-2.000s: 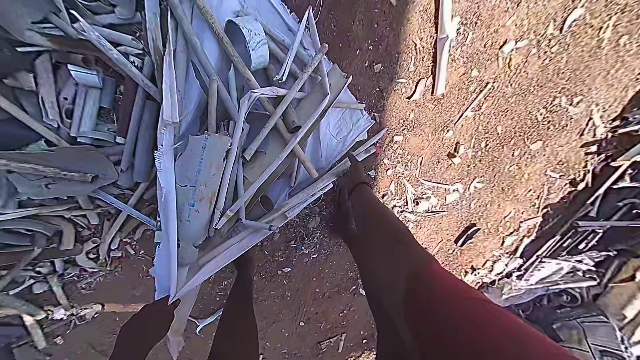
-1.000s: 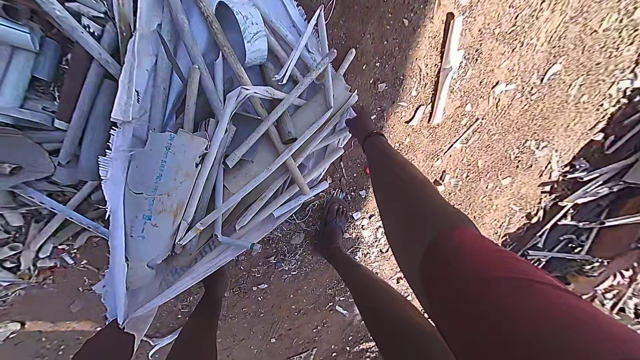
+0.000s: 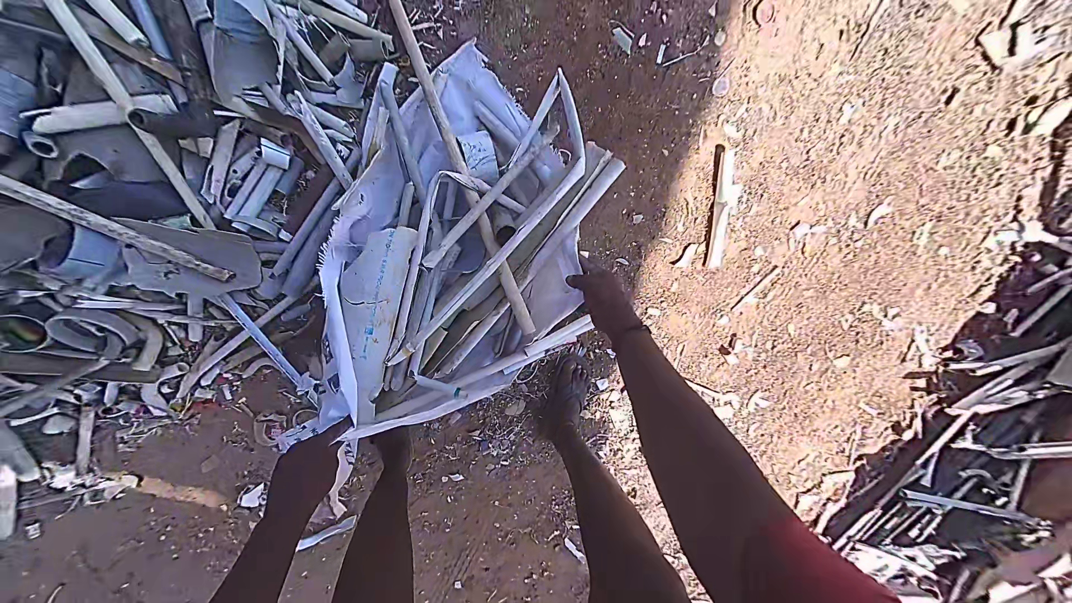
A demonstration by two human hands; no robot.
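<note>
A white woven plastic sack (image 3: 342, 368) with frayed edges holds several scrap plastic pipes (image 3: 502, 251) and split pipe pieces. Among them lie a flat grey piece with blue writing (image 3: 378, 293) and a long thin rod (image 3: 456, 155) that leans out over the far rim. My left hand (image 3: 311, 469) grips the near left corner of the sack, its fingers partly hidden by the fabric. At the right side, my right hand (image 3: 605, 295) is closed on the sack's edge. The sack's mouth is spread wide between both hands.
A large heap of scrap pipes (image 3: 193, 159) lies at the left, right beside the sack. Another heap of thin strips (image 3: 980, 435) is at the lower right. My bare foot (image 3: 568, 389) stands on the dirt just below the sack. A pale split pipe (image 3: 721, 205) lies on the sunlit ground.
The sack's mouth has come open wider, and its right edge is now lifted by my right hand. The pipes inside have shifted. My left hand stays at the near corner.
</note>
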